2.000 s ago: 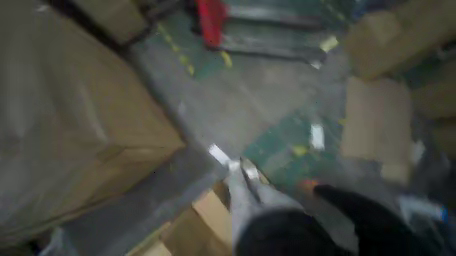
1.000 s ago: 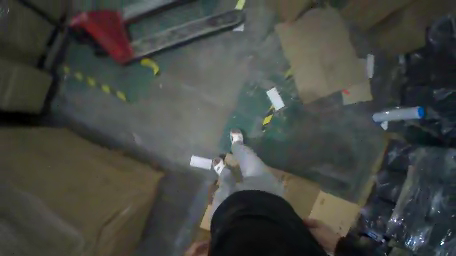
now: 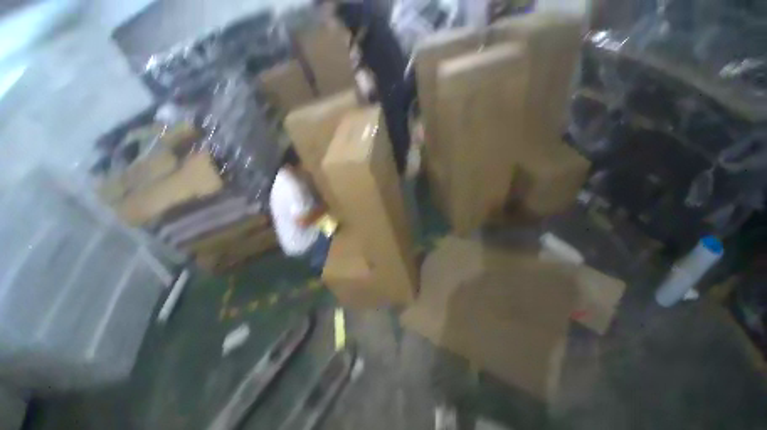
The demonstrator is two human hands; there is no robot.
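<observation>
Neither of my hands is in the picture. The view is blurred. Nearest in front of me a flat brown cardboard sheet [image 3: 496, 311] lies on the floor with a dark shadow across it. Beyond it a tall brown carton [image 3: 362, 210] stands upright, with a lower carton part [image 3: 362, 281] at its base. More tall cartons [image 3: 479, 126] stand at the back, right of the middle. A light shoe tip [image 3: 445, 417] shows at the bottom edge.
A person in a white top [image 3: 292, 210] is low beside the tall carton, a yellow slip [image 3: 327, 224] at the hand. Another person in dark clothes [image 3: 383, 67] stands behind. Pallet jack forks [image 3: 267, 365] lie lower left. A white roll with a blue end [image 3: 690, 271] is at right.
The view has swung up from my legs and the floor to the cartons and people. My hands, seen at the bottom edge a second ago, are out of the picture.
</observation>
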